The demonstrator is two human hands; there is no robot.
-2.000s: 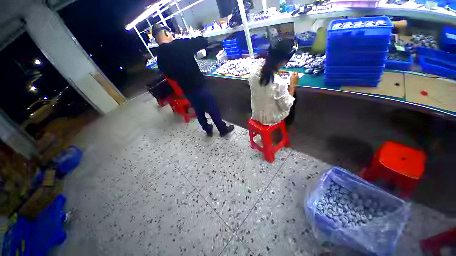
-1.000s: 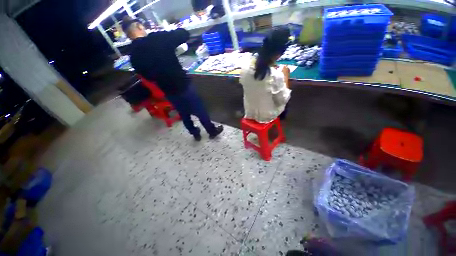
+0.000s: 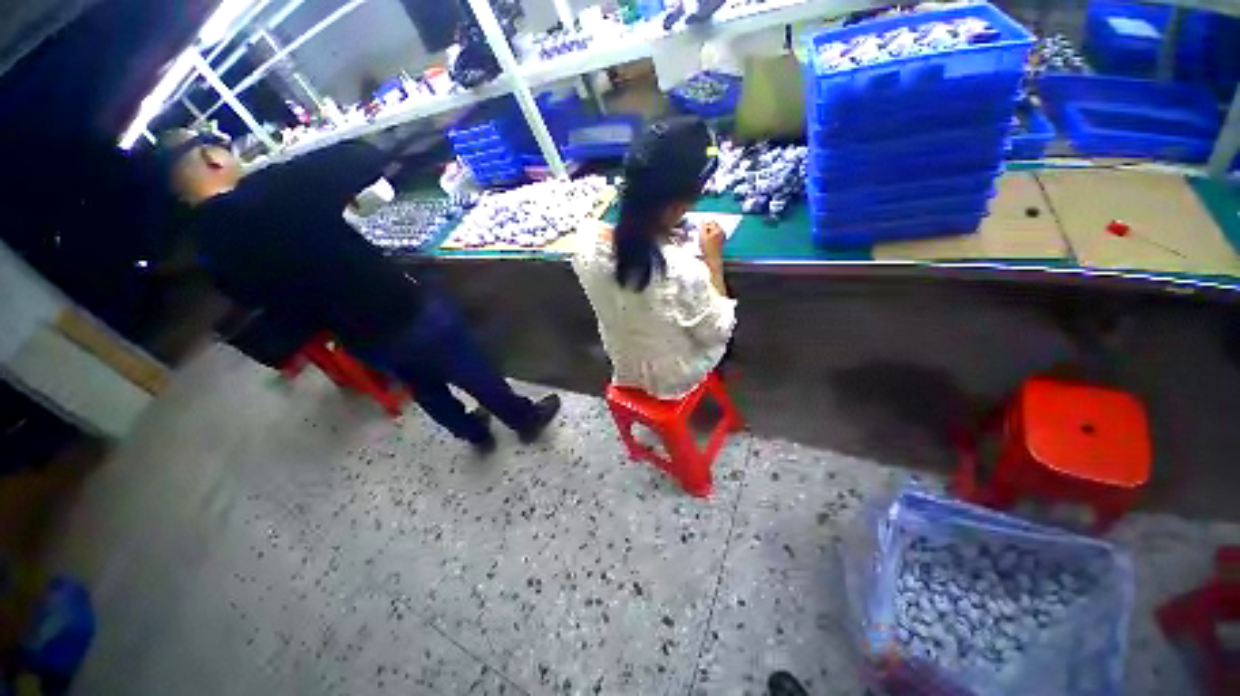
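Observation:
Neither of my hands can be made out in the head view. Nearest in front of me on the floor is a blue tote with a clear plastic liner, full of small grey-white parts. Its lower edge is cut off by the picture's rim. A small dark shape, perhaps a shoe tip, shows at the bottom edge left of the tote. An empty red stool stands behind the tote.
A seated person and a standing person in black are at the green-topped bench. A tall stack of blue crates and loose white parts lie on it. Another red stool is at the right edge.
The view has turned and moved closer to the bench. The people have shifted left in the picture. The standing person leans more in the tilted view.

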